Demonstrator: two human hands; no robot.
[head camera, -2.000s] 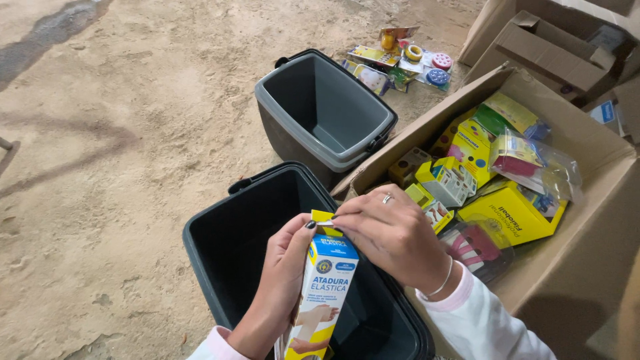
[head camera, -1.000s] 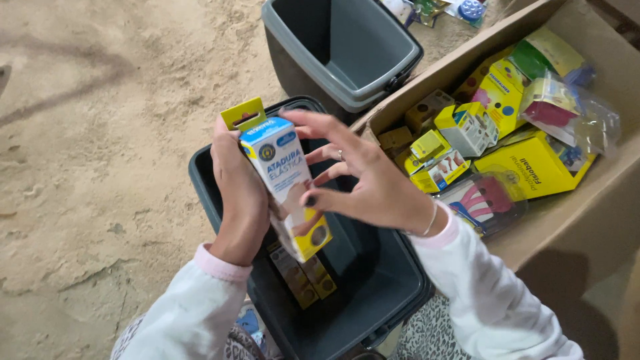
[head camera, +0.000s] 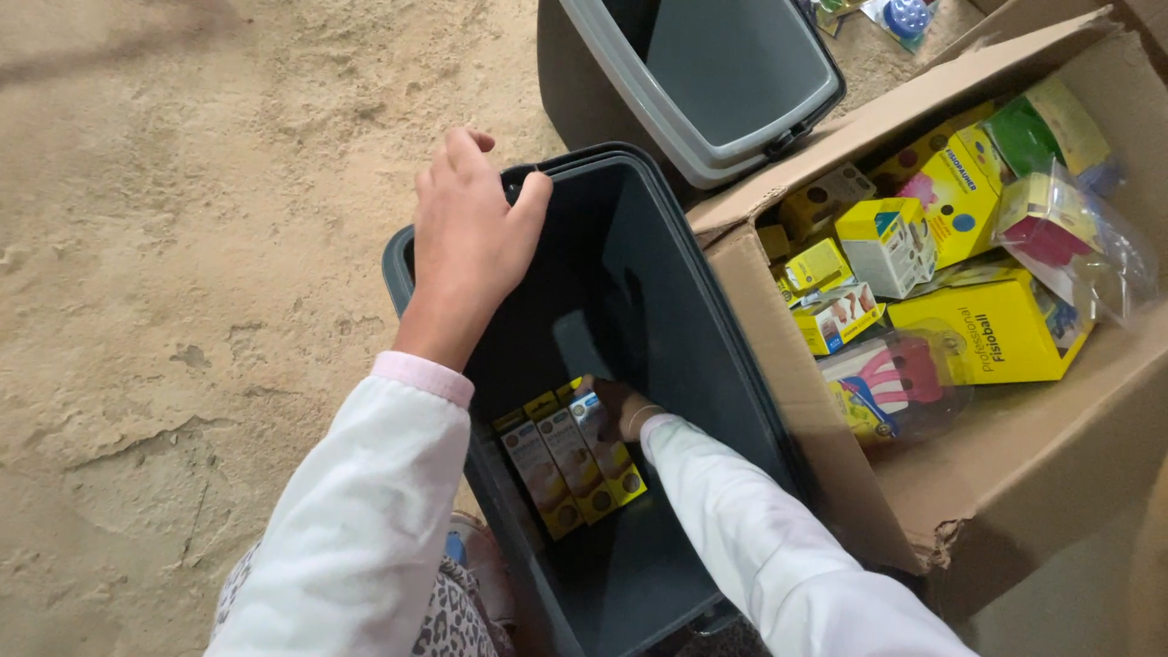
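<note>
My left hand (head camera: 470, 219) is at the far left rim of a dark plastic bin (head camera: 730, 351), fingers apart and holding nothing. Deep inside the bin, my right hand (head camera: 616, 406) grips the upper end of an elastic bandage box (head camera: 610, 447), its fingers partly in shadow. That box lies beside two similar boxes, a middle one (head camera: 568, 456) and a left one (head camera: 538, 474), in a row on the bin's floor. All are white and yellow with printed writing.
A second grey bin (head camera: 630, 109) stands beyond the first. At the right, an open cardboard box (head camera: 1013, 465) holds several yellow packages, including a Fisioball box (head camera: 995, 328). Small packaged items (head camera: 903, 18) lie on the rough floor at the top.
The bandage box, held above the bin before, is now down inside it with my right hand. My left hand has let go of it and moved to the bin's rim. The view has shifted closer.
</note>
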